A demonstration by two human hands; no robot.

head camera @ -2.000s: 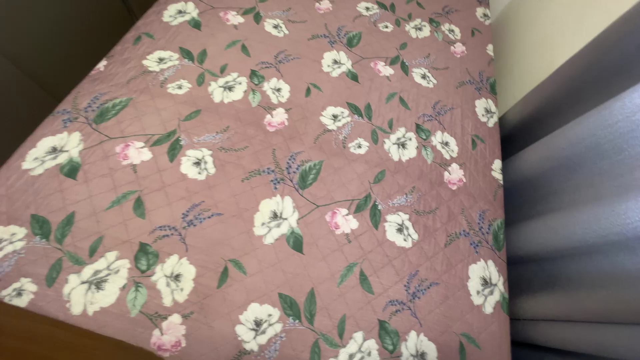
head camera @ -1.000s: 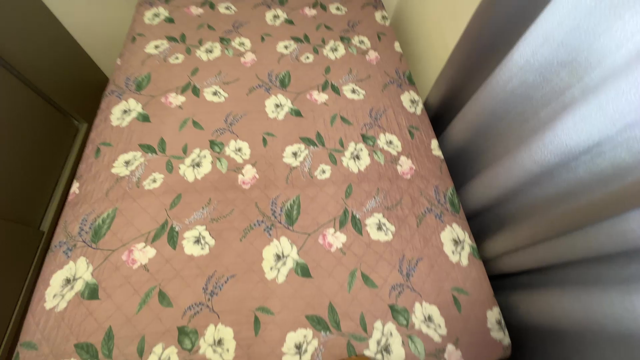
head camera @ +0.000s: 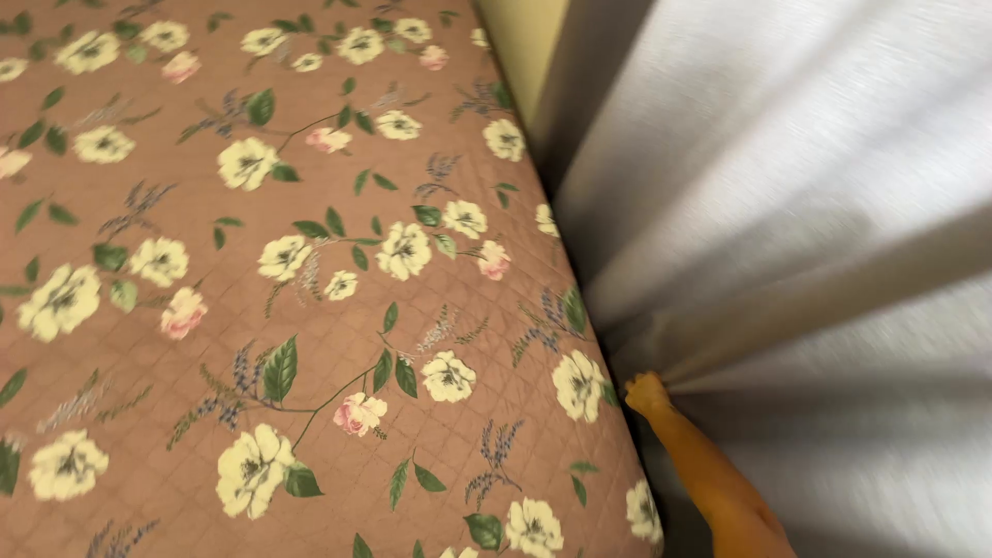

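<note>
My right hand (head camera: 648,392) reaches in from the lower right, its fingers closed on a fold of the grey curtain (head camera: 775,256) close beside the bed's right edge. Across the left and middle of the view spreads a mattress covered with a quilted pink floral bedspread (head camera: 310,442), printed with cream flowers, pink roses and green leaves. My left hand is out of view.
A pale yellow wall (head camera: 523,46) shows at the top between the bed and the curtain. The curtain hangs in long folds along the bed's right side, with a dark narrow gap low between them.
My right hand has come into view and taken hold of the curtain. The view has swung right, toward the curtain.
</note>
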